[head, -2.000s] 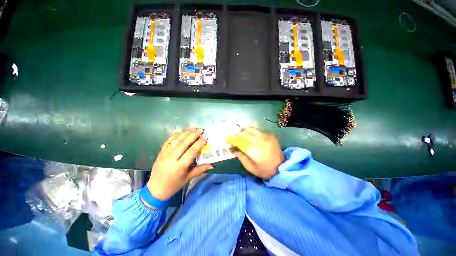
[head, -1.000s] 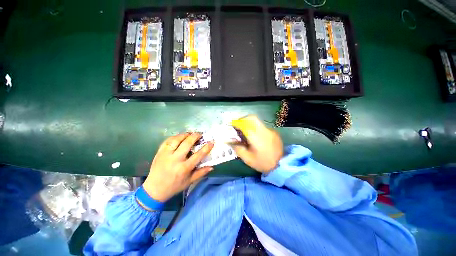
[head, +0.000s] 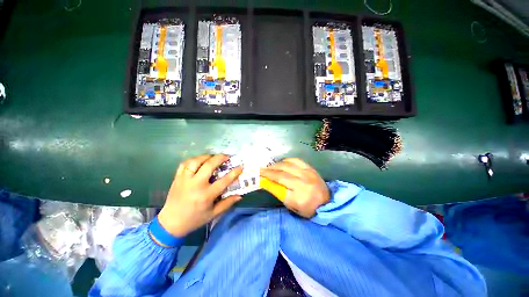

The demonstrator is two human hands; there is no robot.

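An open phone body (head: 248, 177) lies at the bench's near edge, silver-white and partly lost in glare. My left hand (head: 197, 191) holds its left side, fingers on top and thumb at the near edge; a blue band is on the wrist. My right hand (head: 297, 187) is shut on a yellow-handled tool (head: 274, 188) over the phone's right part. The tool's tip and any cable under the fingers cannot be made out. A fan-shaped bundle of black cables (head: 358, 139) with gold ends lies to the right, below the tray.
A black foam tray (head: 278, 111) stands behind, with several phone bodies (head: 218, 64) in its slots; the middle slot holds none. Another dark tray (head: 506, 93) is at the right edge. A small dark-and-silver part (head: 486, 164) lies at right. Clear bags (head: 75, 229) are at lower left.
My right hand has turned and moved down toward me; the yellow handle now points down to the right across the phone. My left hand stays on the phone. The view has shifted slightly.
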